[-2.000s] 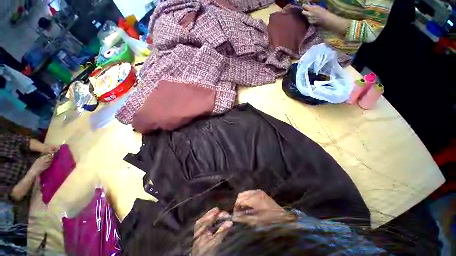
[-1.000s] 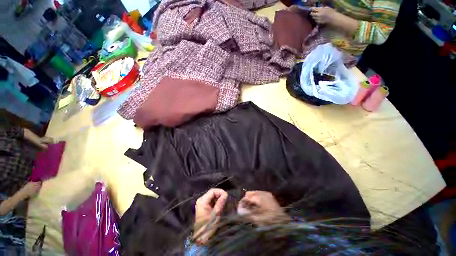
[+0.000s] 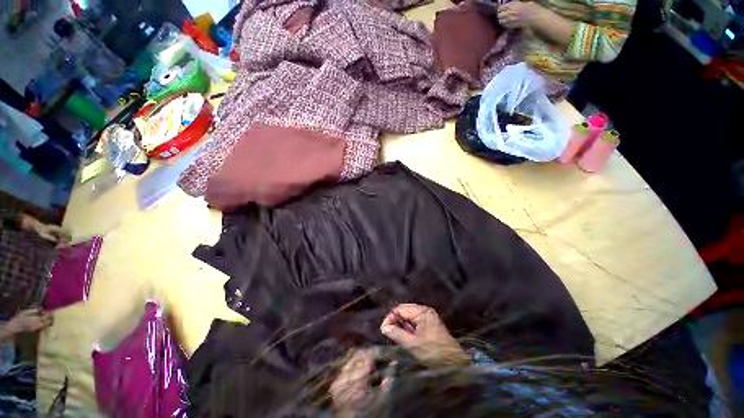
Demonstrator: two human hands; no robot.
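Observation:
A dark brown garment point(image 3: 383, 229) lies spread and gathered on the pale table in front of me. My right hand point(image 3: 422, 333) is over its lower part, with thumb and index fingertips pinched together; what they may hold is too small to see. My left hand point(image 3: 360, 384) is lower and to the left, blurred and partly covered by loose hair strands. Its fingers are bent at the dark cloth, and its grip cannot be made out. No needle or thread can be told from the hair strands.
Tweed coats point(image 3: 318, 98) lie behind the garment. A white plastic bag point(image 3: 522, 114) in a black bowl and pink thread cones point(image 3: 598, 152) stand right. A red tub point(image 3: 176, 126) is far left. Packed magenta garments point(image 3: 140, 367) lie left. People work at the left and far side.
My left hand has moved down and blurred; its fingers were pinched and raised a second ago. My right hand's thumb and fingertips show more clearly. The person at left has shifted the magenta piece.

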